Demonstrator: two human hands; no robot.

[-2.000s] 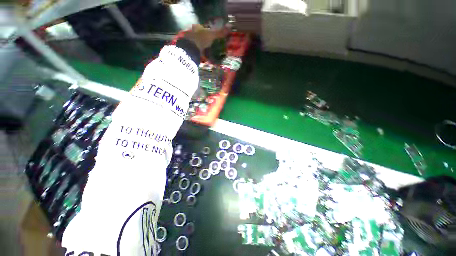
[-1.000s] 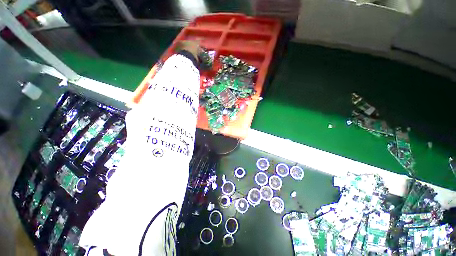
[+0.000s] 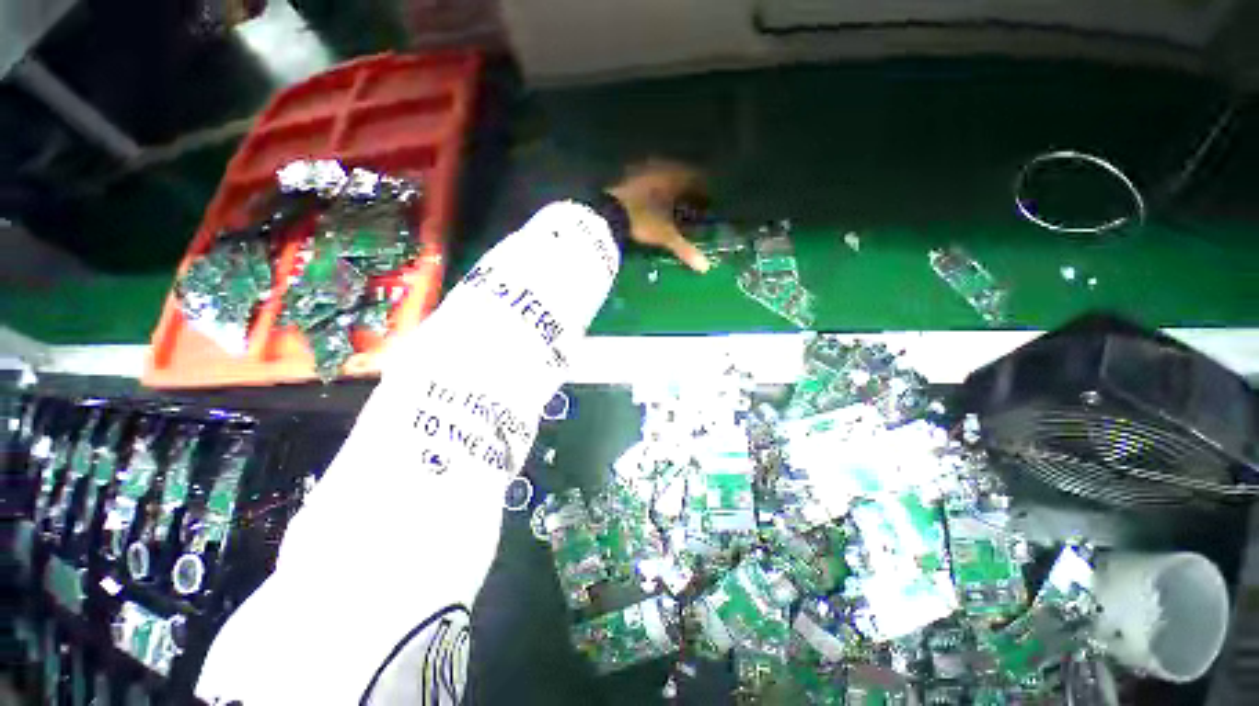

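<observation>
My left hand [image 3: 666, 214], small and blurred at the end of a white printed sleeve, is over the green surface beyond the white strip. Its thumb points down and right, close to a loose circuit board [image 3: 777, 280]. The fingers are too blurred to tell whether they hold anything. Another loose board [image 3: 969, 283] lies farther right. A large heap of green and silver-white boards [image 3: 729, 492] lies on the dark mat. Dark green boards [image 3: 332, 276] are heaped in the red-orange tray [image 3: 452, 166] at the left. My right hand is out of view.
A black blister tray [image 3: 104, 586] with boards and ringed discs is at lower left. A black round-grilled fan [image 3: 1105, 421] and a white open tub [image 3: 1190, 614] stand at right. A thin pale ring [image 3: 1081, 225] lies at the back right. The sleeve hides part of the mat.
My left hand has left the red-orange tray and moved right to the loose boards on the green surface. The view has turned right, bringing the fan and white tub into sight.
</observation>
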